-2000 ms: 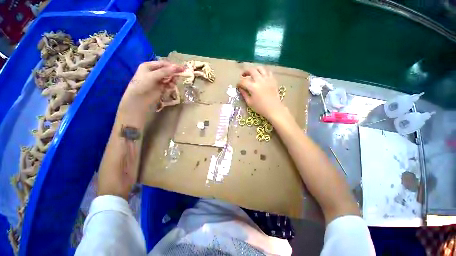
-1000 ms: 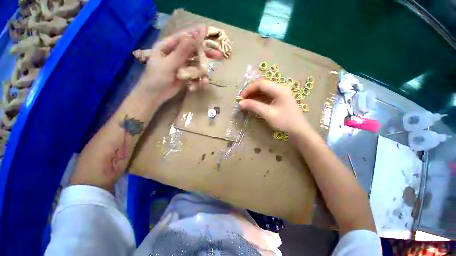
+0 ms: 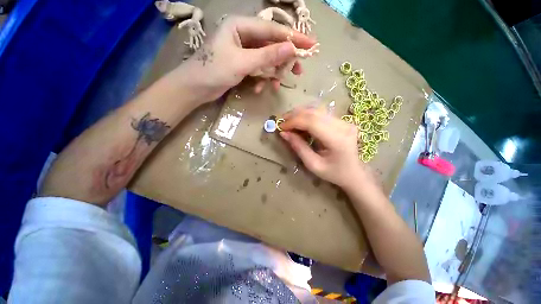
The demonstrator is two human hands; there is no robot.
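My left hand (image 3: 255, 56) holds a beige figure arm (image 3: 305, 52) above the upper part of the cardboard mat (image 3: 237, 196); the moulded fingers stick out past my fingertips and much of the piece is hidden. My right hand (image 3: 320, 142) pinches a yellow-gold ring (image 3: 280, 124) between thumb and fingertips, beside the small white disc (image 3: 270, 126) at mid-mat. A loose pile of yellow-gold rings (image 3: 371, 116) lies right of my right hand. Another beige arm (image 3: 181, 18) lies at the top left, and more arms (image 3: 302, 15) lie at the top edge, partly cut off.
The large blue bin (image 3: 53, 71) fills the left side. On the metal surface at right lie two white squeeze bottles (image 3: 495, 172), a pink-red tool (image 3: 437, 165) and a stained white sheet (image 3: 445, 231). A green surface (image 3: 415, 41) runs along the top right.
The view has shifted left and closer. My right hand has moved down from near the rings to beside the white disc, and a ring now shows in its fingertips. My left hand still holds an arm.
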